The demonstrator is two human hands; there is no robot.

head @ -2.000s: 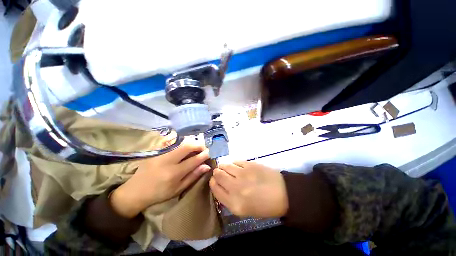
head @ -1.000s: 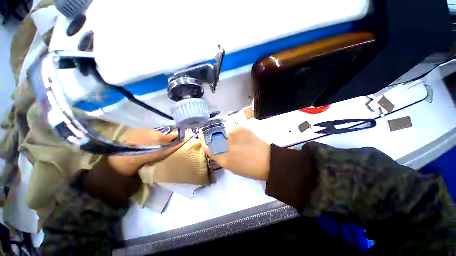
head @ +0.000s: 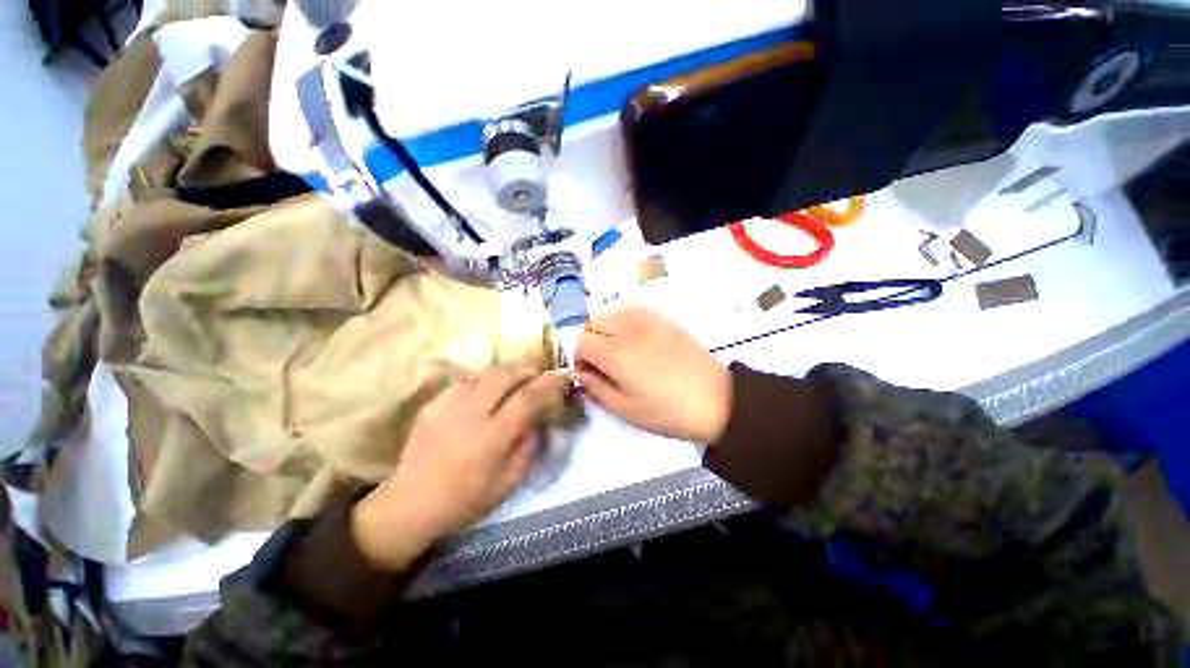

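The tan garment panel [head: 300, 339] lies left of the needle area of the white sewing machine [head: 431, 65], its edge running to the presser foot. A blue-grey guard [head: 566, 298] stands at the foot. My left hand [head: 467, 450] is at the near end of the panel's edge, its fingertips pinching the edge close to the foot. My right hand [head: 653, 375] is just right of the edge, its fingertips together at the same spot and touching or nearly touching the left ones. The fingertips partly hide the cloth edge.
Black thread snips [head: 868, 296] and small brown scraps [head: 1006, 290] lie right of the needle. Red [head: 783, 243] and orange [head: 842, 209] scissor loops show behind. A dark glossy slab [head: 718, 137] is strapped to the machine. A ruler strip [head: 613, 525] runs along the front edge.
The view has shifted, showing more cloth at left and both scissor loops. My left hand has come from behind the chrome bar toward me; my right hand has drawn back from beside the guard.
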